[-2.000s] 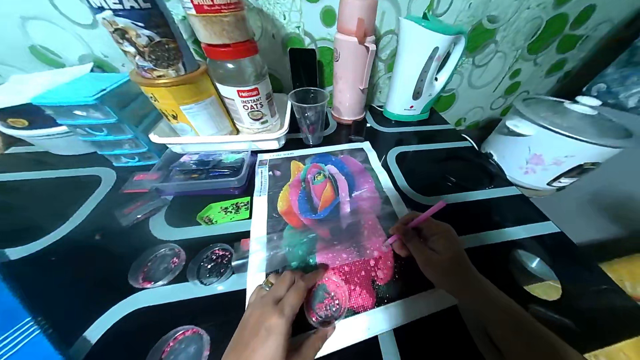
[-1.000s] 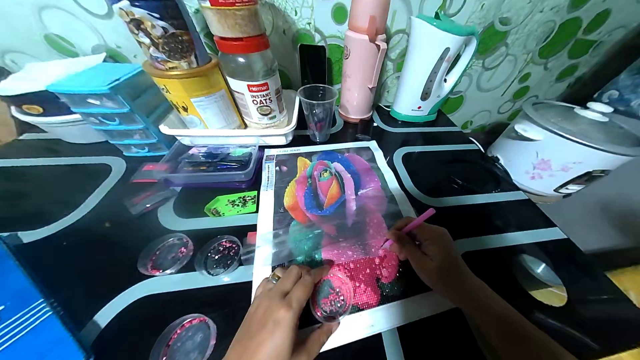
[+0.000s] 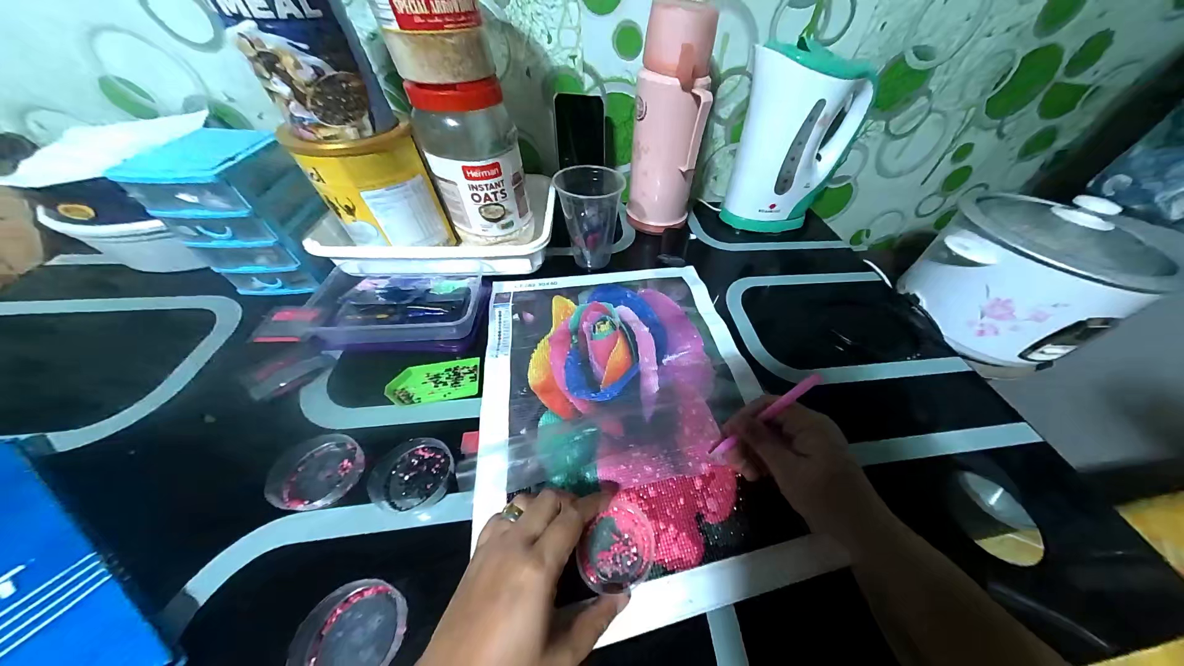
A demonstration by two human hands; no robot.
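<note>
A diamond-painting canvas (image 3: pixel 601 407) with a multicoloured rose lies on the black table, its middle under clear film. My left hand (image 3: pixel 541 564) holds a small round clear dish (image 3: pixel 616 548) of pink beads at the canvas's lower part, thumb and fingers around its side. In my right hand (image 3: pixel 786 444) is a pink applicator pen (image 3: pixel 768 414), tip down near the canvas's right side. Left of the canvas stand a round dish with pink beads (image 3: pixel 315 473) and one with dark and pink beads (image 3: pixel 412 475). A green bead tray (image 3: pixel 433 381) lies above them.
Another dish (image 3: pixel 351 625) sits at the front left, near a blue box (image 3: pixel 69 564). Behind are a clear plastic case (image 3: pixel 398 310), a drawer unit (image 3: pixel 222 208), a white tray (image 3: pixel 435 257) with jars, a plastic cup (image 3: pixel 590 217), a pink flask (image 3: pixel 668 139), an electric kettle (image 3: pixel 791 139) and a rice cooker (image 3: pixel 1036 287).
My left hand keeps its hold on the dish over the lower canvas. The pen stays in my right hand near the canvas's right side. Nothing has plainly been taken or let go.
</note>
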